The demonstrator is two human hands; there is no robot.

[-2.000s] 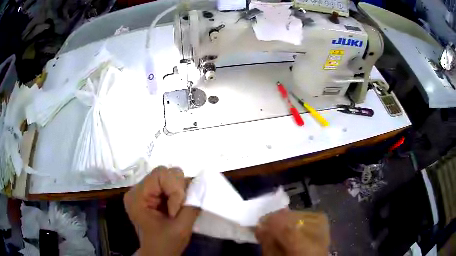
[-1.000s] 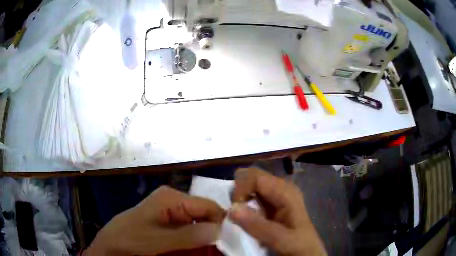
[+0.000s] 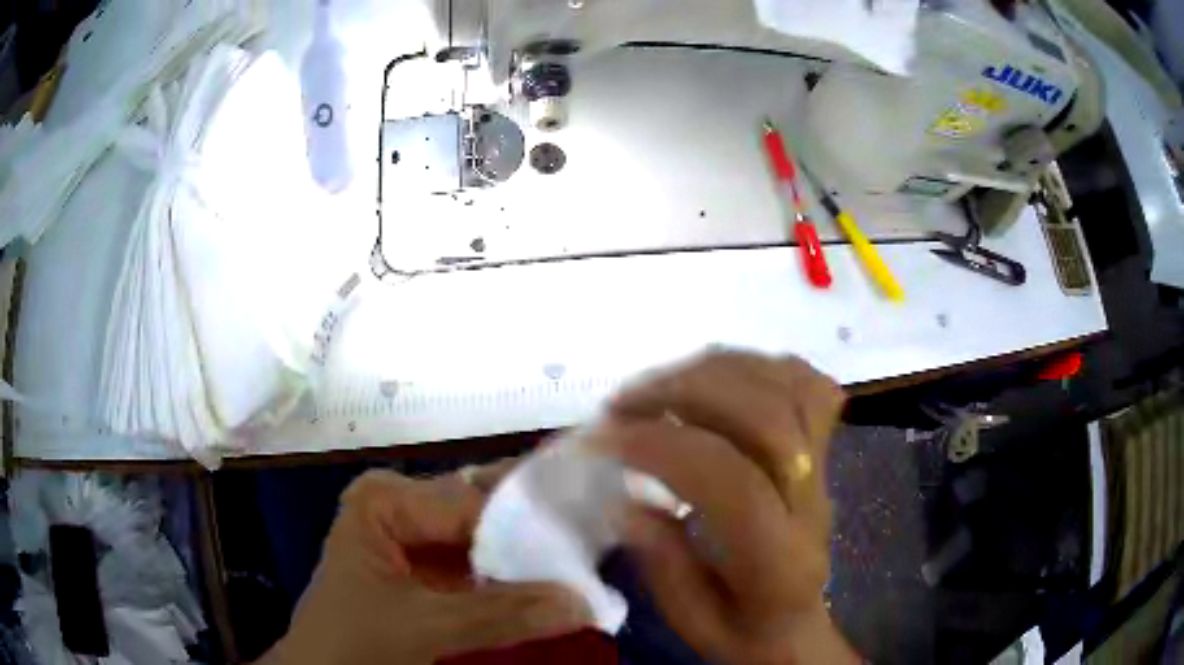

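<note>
A small white cut fabric piece (image 3: 539,526) is held in front of the table edge, curled between both hands and partly blurred. My left hand (image 3: 416,572) grips its left and lower side between thumb and fingers. My right hand (image 3: 734,494), with a gold-coloured ring, is bent over its right side; the fingers are blurred and their exact hold is partly hidden. The JUKI sewing machine (image 3: 896,143) stands behind on the white table, its needle area (image 3: 487,143) left of centre.
A fanned bundle of white pieces (image 3: 169,312) lies on the table's left. A red pen (image 3: 797,208), a yellow pen (image 3: 867,253) and black snips (image 3: 987,264) lie by the machine's right side. A ruler scale (image 3: 468,396) runs along the front edge. White pieces (image 3: 130,559) are below left.
The fabric was stretched flat between the hands, then bunched close together; now it is curled. My right hand has risen and turned over it. The camera view has tilted lower.
</note>
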